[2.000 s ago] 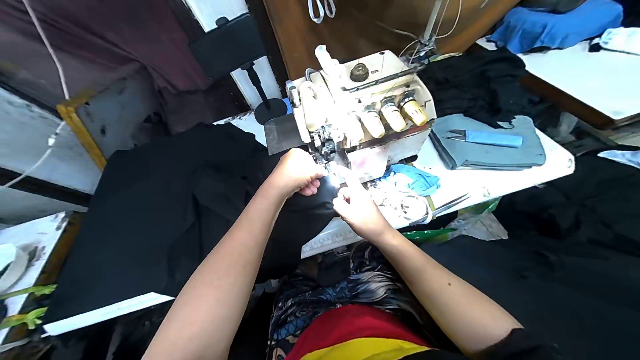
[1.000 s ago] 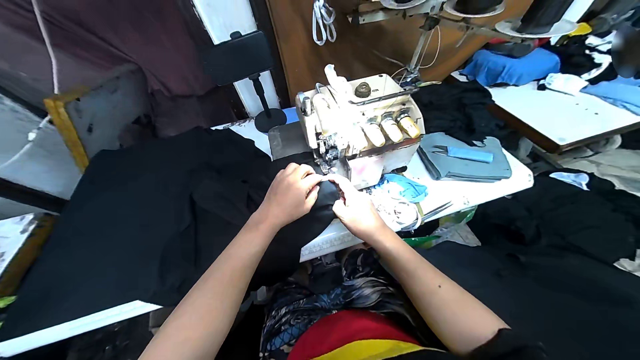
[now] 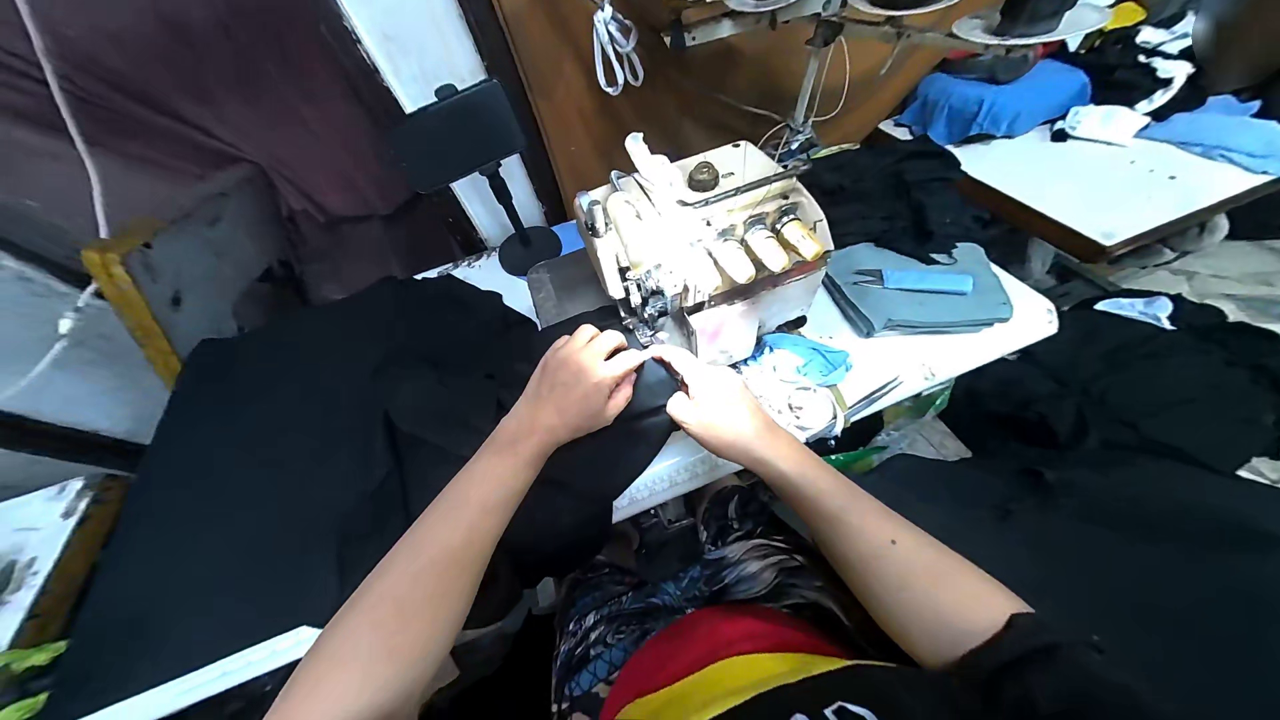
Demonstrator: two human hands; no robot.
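Observation:
An overlock sewing machine (image 3: 700, 240) with a cream body stands on a white table. Black fabric (image 3: 300, 430) lies left of it and runs up to its presser foot. My left hand (image 3: 585, 385) grips the fabric just in front of the foot, thumb and forefinger together. Close beside it, fingertips nearly touching the left ones, my right hand (image 3: 715, 405) pinches the fabric's right edge. The needle area is partly hidden behind the fingers.
Thread snips with a blue handle (image 3: 925, 281) lie on folded grey fabric (image 3: 915, 310) to the right. Blue and white scraps (image 3: 800, 365) sit beside the machine. A black lamp or stand (image 3: 528, 250) is behind left, and thread cones (image 3: 1030, 20) are above.
The view has shifted, showing more of the thread stand. Both hands remain at the front of the machine with the fabric; the fingers have shifted slightly.

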